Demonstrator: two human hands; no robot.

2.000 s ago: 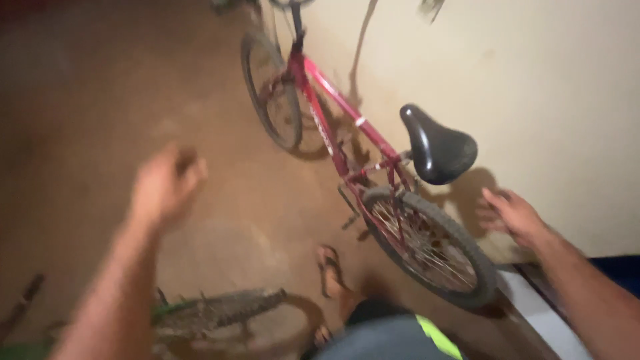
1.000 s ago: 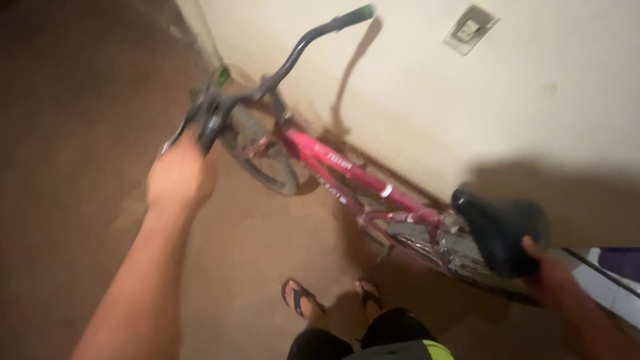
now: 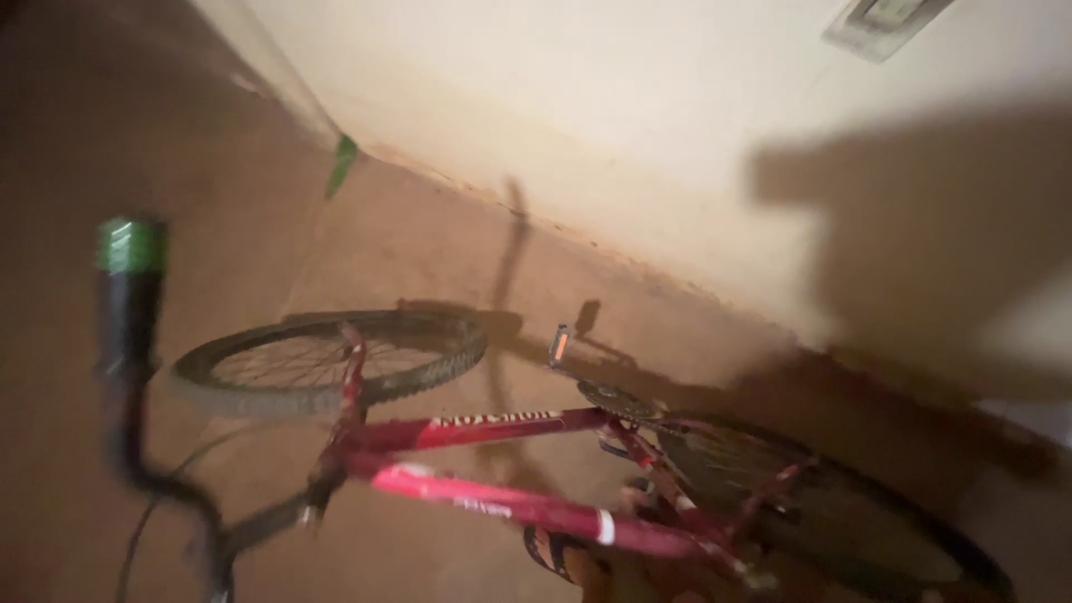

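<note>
A red bicycle frame (image 3: 502, 507) stretches across the lower half of the head view, blurred by motion. Its front wheel (image 3: 331, 360) is turned sideways at the left of the frame, and the rear wheel (image 3: 846, 502) lies at the lower right. The black handlebar (image 3: 167, 486) rises at the far left and ends in a grip with a green tip (image 3: 132, 247). A pedal with an orange reflector (image 3: 559, 345) shows above the frame. Neither of my hands is in the picture, and the saddle is out of view too, so what they touch is hidden.
A pale wall (image 3: 620, 167) runs diagonally along the brown floor (image 3: 234, 251), with a wall socket or switch plate (image 3: 888, 21) at the upper right. A green thing (image 3: 342, 163) lies by the wall's corner. My sandalled foot (image 3: 557, 553) is just below the bicycle frame.
One second ago my left hand was on the handlebar and my right hand at the saddle; both have left the view. The bicycle now stands farther from the wall, its handlebar turned. The view has shifted strongly.
</note>
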